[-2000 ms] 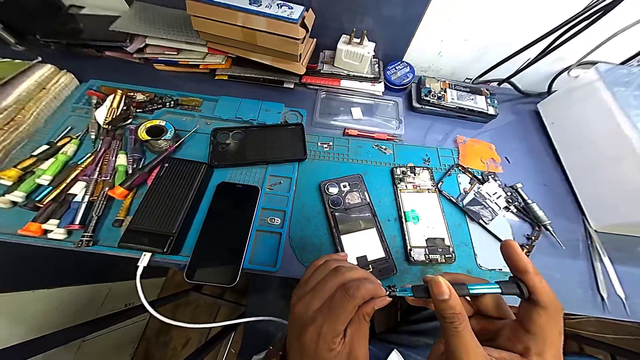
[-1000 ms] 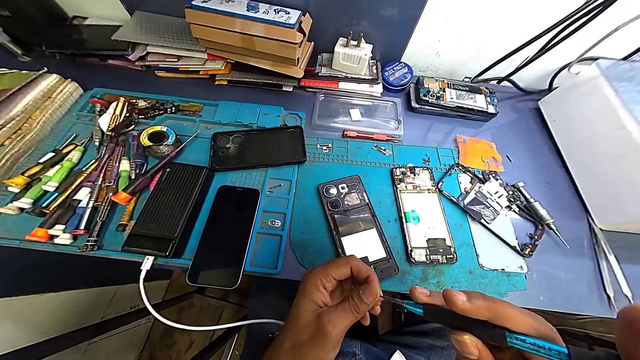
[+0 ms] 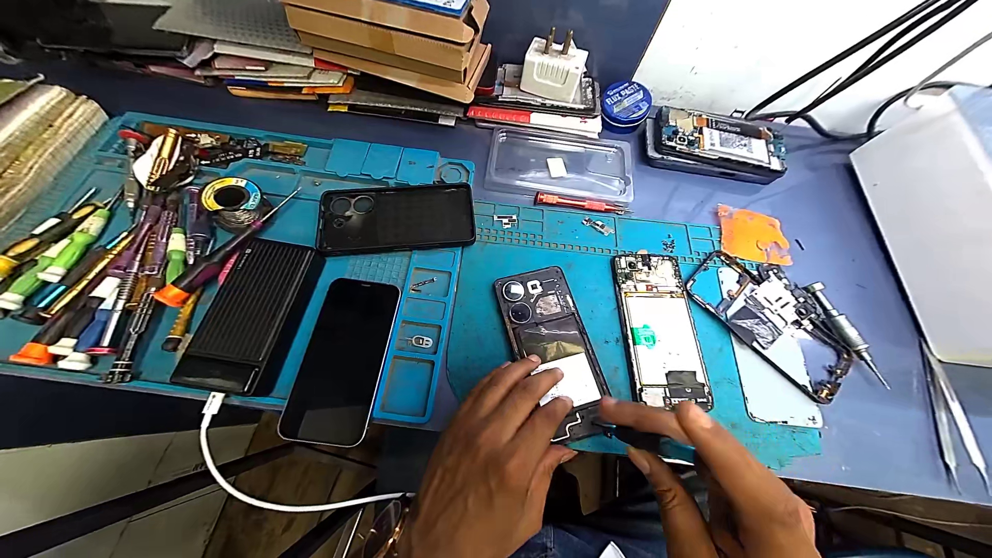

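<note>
A smartphone with its back off (image 3: 546, 310) lies on the teal silicone repair mat (image 3: 484, 325), its camera end away from me. My left hand (image 3: 504, 434) rests on its lower left part, fingers spread over the battery's edge. Between the thumb and fingers of my right hand (image 3: 697, 465) is a dark and blue screwdriver (image 3: 647, 440), its tip end at the phone's lower right corner; the very tip is hard to see. Just right of it lies a second opened phone (image 3: 663, 333) with a green sticker, and beyond that a detached phone frame (image 3: 763, 333) with parts.
Left of the phones lie a dark-screened phone (image 3: 341, 364), a black ribbed power bank (image 3: 248, 318) with a white cable (image 3: 267, 504), and several screwdrivers (image 3: 74, 256). A black phone case (image 3: 403, 219), clear plastic tray (image 3: 558, 164) and flux paste tin (image 3: 626, 105) sit farther back. Tweezers (image 3: 949, 411) lie right.
My hands were together in front of the phone, with the screwdriver between them. Now my left hand is on the phone and the screwdriver's tip end is at its lower corner.
</note>
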